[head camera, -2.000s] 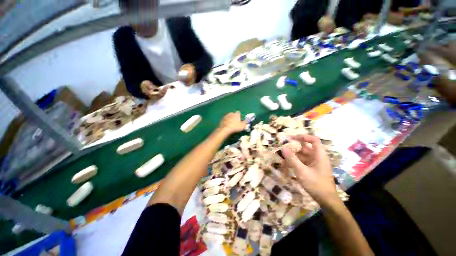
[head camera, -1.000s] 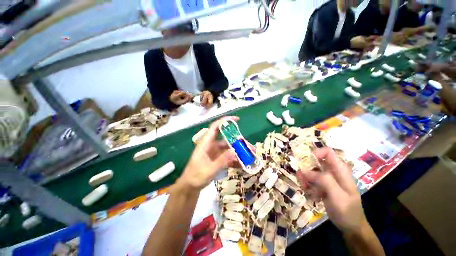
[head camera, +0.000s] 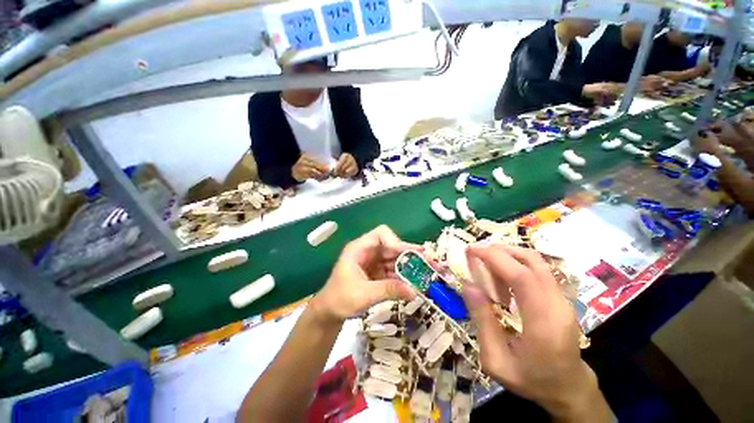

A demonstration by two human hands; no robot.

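My left hand [head camera: 368,277] holds a white housing by its upper end, open side up, over the heap. A green circuit board [head camera: 416,270] and a blue battery cell [head camera: 447,300] show inside the housing. My right hand [head camera: 525,318] is at the housing's lower right end and holds a beige cover [head camera: 482,276] between thumb and fingers, close beside the housing. The fingers partly hide the cover and the housing's lower end. The loose heap of beige covers [head camera: 385,360] lies beneath both hands.
The green conveyor belt [head camera: 285,235] carries closed units [head camera: 252,291] at left and white housings [head camera: 442,209] beyond my hands. A blue tray [head camera: 142,396] is at lower left. Blue parts [head camera: 661,219] lie right. A carton [head camera: 711,330] stands at right. A person [head camera: 314,132] works opposite; a grey frame crosses above.
The housing has moved right and down in my left hand. My right hand has come up from the heap to the housing and now holds a cover. The camera view has shifted slightly.
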